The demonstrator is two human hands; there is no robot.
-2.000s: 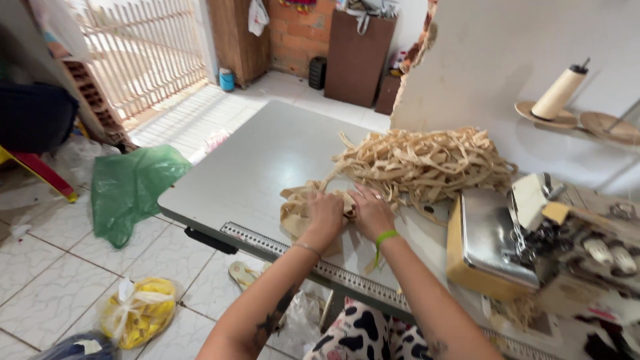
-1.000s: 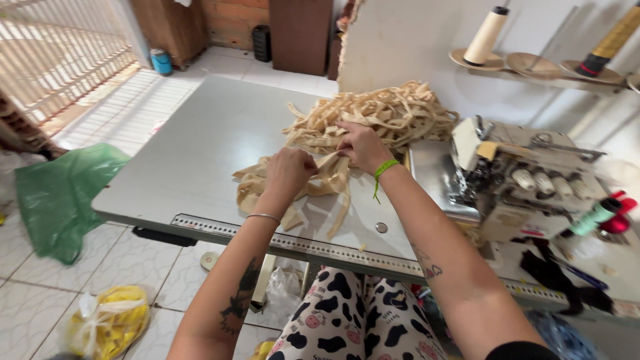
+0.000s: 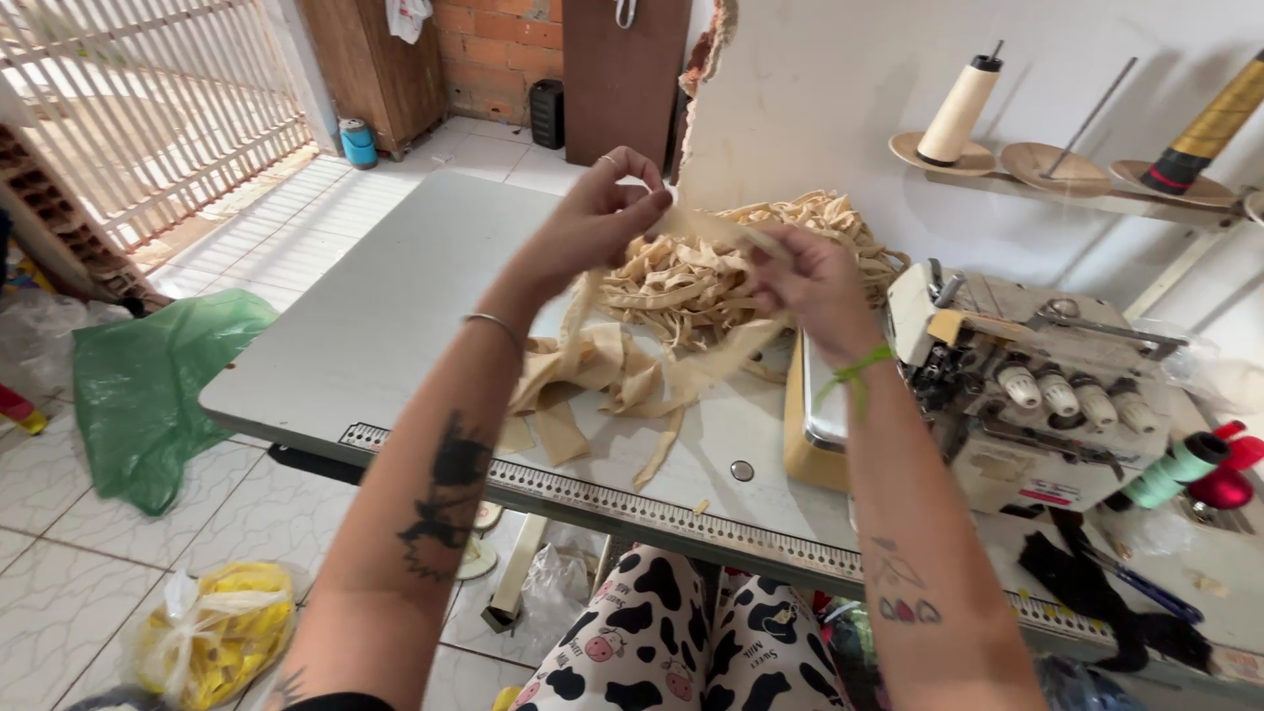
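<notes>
A strip of beige fabric (image 3: 703, 225) is stretched between my two hands above the sewing table (image 3: 395, 286). My left hand (image 3: 617, 212) pinches one part of it between thumb and fingers, raised higher than the other hand. My right hand (image 3: 805, 281) grips the strip to the right, close to the overlock sewing machine (image 3: 1047, 385). Beneath them, a loose bunch of beige strips (image 3: 602, 370) lies on the tabletop, with ends hanging down toward it from my hands. Behind sits a large tangled heap of the same strips (image 3: 691, 281), partly hidden by my hands.
A measuring tape (image 3: 632, 504) runs along the table's front edge. Thread cones (image 3: 963, 109) stand on a rack at the right. Black fabric (image 3: 1086, 592) and a green thread spool (image 3: 1175, 469) lie right of the machine. A green plastic bag (image 3: 163, 395) and a yellow-filled bag (image 3: 222, 632) are on the floor.
Both hands have risen from the bunch on the table, lifting a strip. Two seconds ago they were down together at the bunch. The view has shifted to the right.
</notes>
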